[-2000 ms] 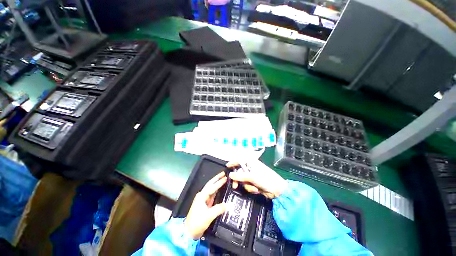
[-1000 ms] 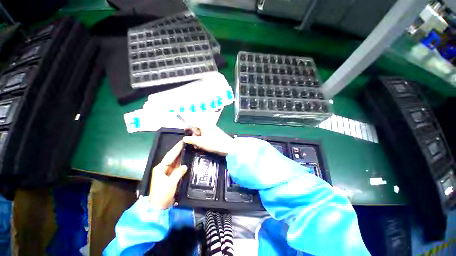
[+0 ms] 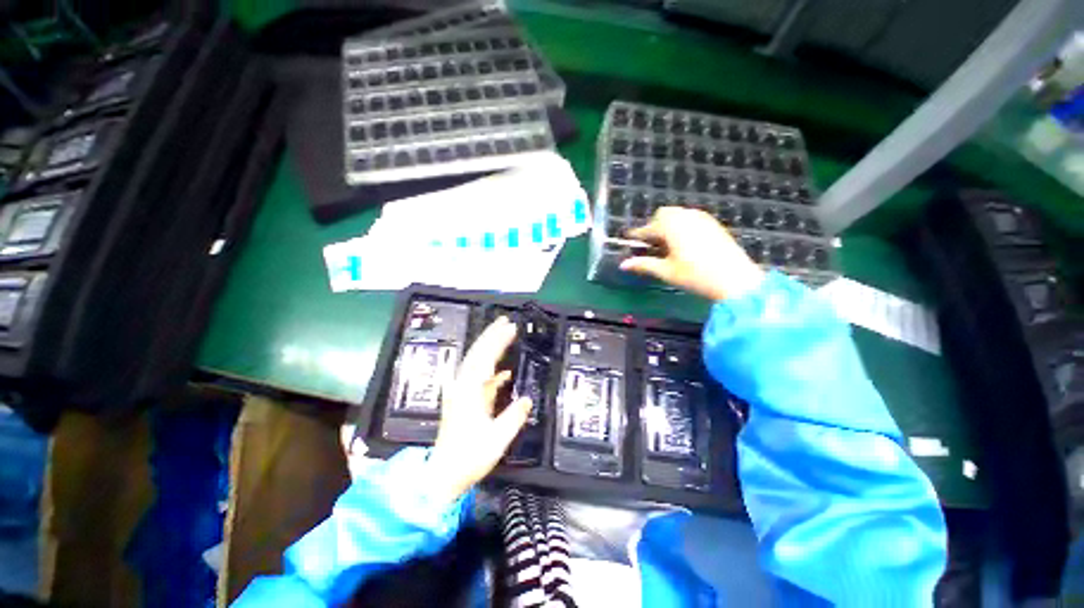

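Note:
A long black foam tray (image 3: 549,475) lies in front of me with dark phone-like units in its slots. One unit (image 3: 423,378) lies at the left end; two more (image 3: 592,404) lie right of my left hand. My left hand (image 3: 481,410) rests with spread fingers over the second slot and partly hides the dark unit there. My right hand (image 3: 684,252) is at the near left corner of the clear blister tray stack (image 3: 713,178), fingertips pinched on a thin pale stick, apparently tweezers (image 3: 626,244). I cannot tell if their tip holds a part.
White liner sheets with blue tabs (image 3: 476,226) lie behind the tray. Skewed clear blister trays (image 3: 446,101) sit on black foam behind them. Tall black foam stacks stand left (image 3: 155,226) and right (image 3: 981,356). A pale post (image 3: 915,119) and white label strip (image 3: 886,311) are at the right.
My right hand has moved from the tray's left part to the blister stack. My left hand has shifted right and lies flatter. The left-end slot, bare before, now holds a unit.

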